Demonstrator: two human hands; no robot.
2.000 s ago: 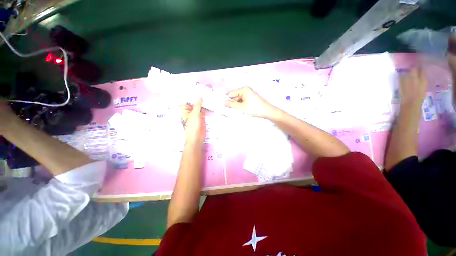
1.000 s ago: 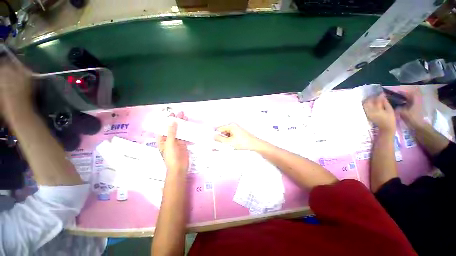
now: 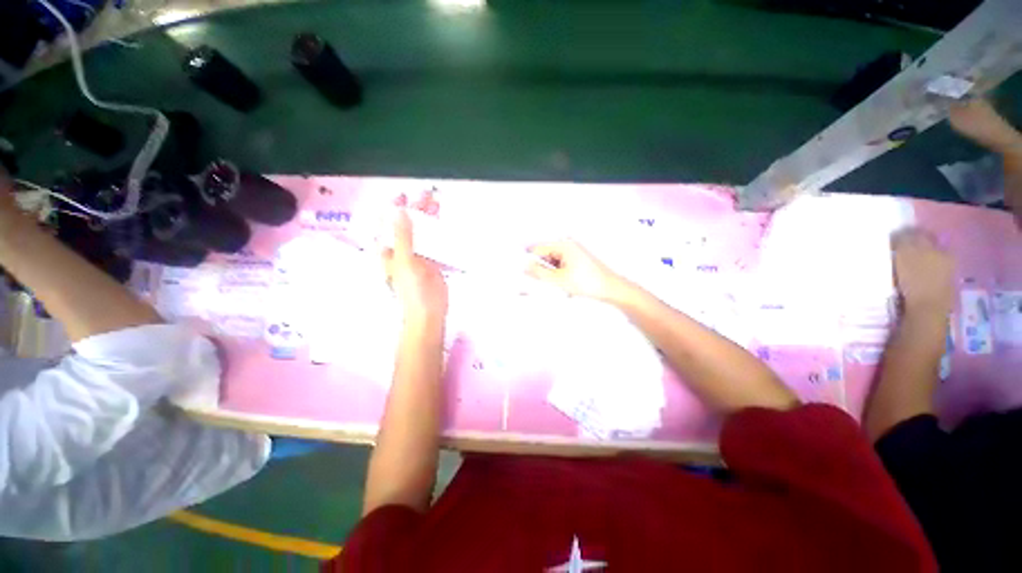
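Observation:
My left hand [image 3: 417, 280] is raised over the bench, thumb up, holding a white label strip [image 3: 465, 241] that is overexposed and blends into the glare, so its edges are hard to see. My right hand [image 3: 577, 272] is just to the right of the strip, fingers bent and fingertips close together. Whether a sticker is at those fingertips cannot be told. A pile of white label sheets [image 3: 616, 392] with faint printed rows lies below my right hand, near the bench's front edge.
Black cylinders [image 3: 326, 71] are on the green conveyor [image 3: 538, 106] at upper left, with several more crowded at far left by a white cable [image 3: 84, 67]. A grey slanting bar [image 3: 863, 123] stands at right. Neighbours' arms reach in on both sides. White sheets lie left of centre.
My hands are farther apart than two seconds ago, when the right fingers were at the strip. More black cylinders show on the conveyor at upper left. The right neighbour's hand now reaches over the conveyor.

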